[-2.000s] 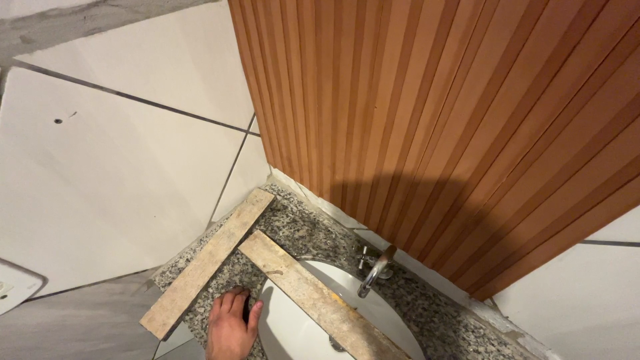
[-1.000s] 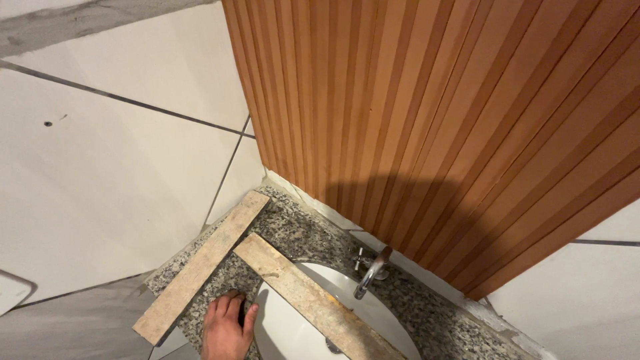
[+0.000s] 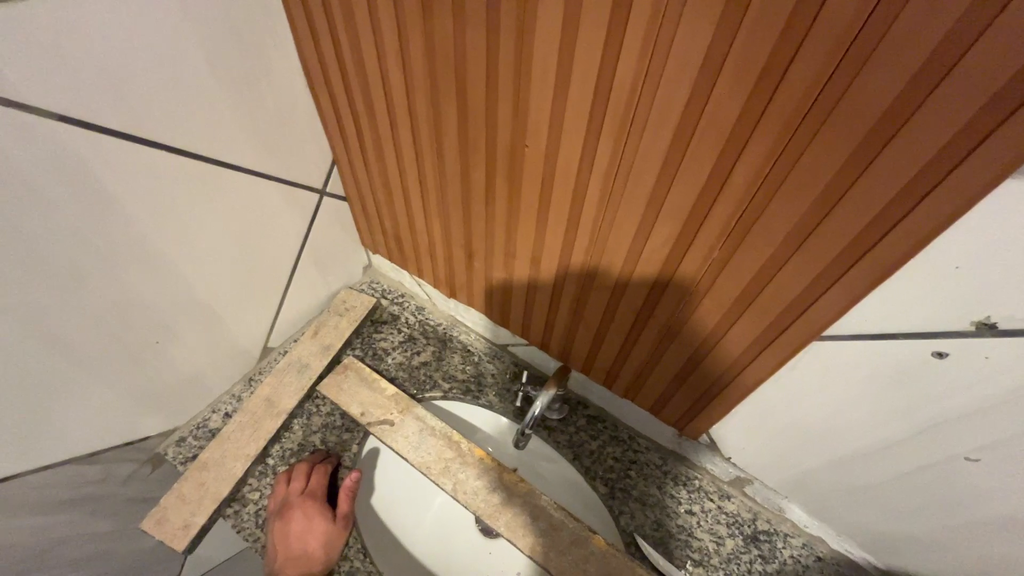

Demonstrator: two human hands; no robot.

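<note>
My left hand [image 3: 308,512] rests on the speckled granite countertop [image 3: 424,340], beside the left rim of the white oval sink basin [image 3: 416,484]. Its fingers are slightly bent, the thumb stands apart, and nothing shows in it. One worn wooden board [image 3: 260,424] lies along the left end of the counter, just past my fingers. A second board [image 3: 480,472], stained, crosses the basin diagonally and partly hides its drain. Behind the basin stands a chrome faucet [image 3: 540,408] with a cross handle. My right hand is out of view.
A slatted orange-brown wood panel [image 3: 560,176] covers the wall behind the counter, with a dark shadow on it. Large white tiles [image 3: 144,280] line the wall at left, and more tile [image 3: 904,424] is at right. A pale curved object [image 3: 656,556] shows at the bottom edge.
The view has shifted slightly, and more tiled wall shows at right. My left hand stays on the counter beside the basin, and both boards lie as before.
</note>
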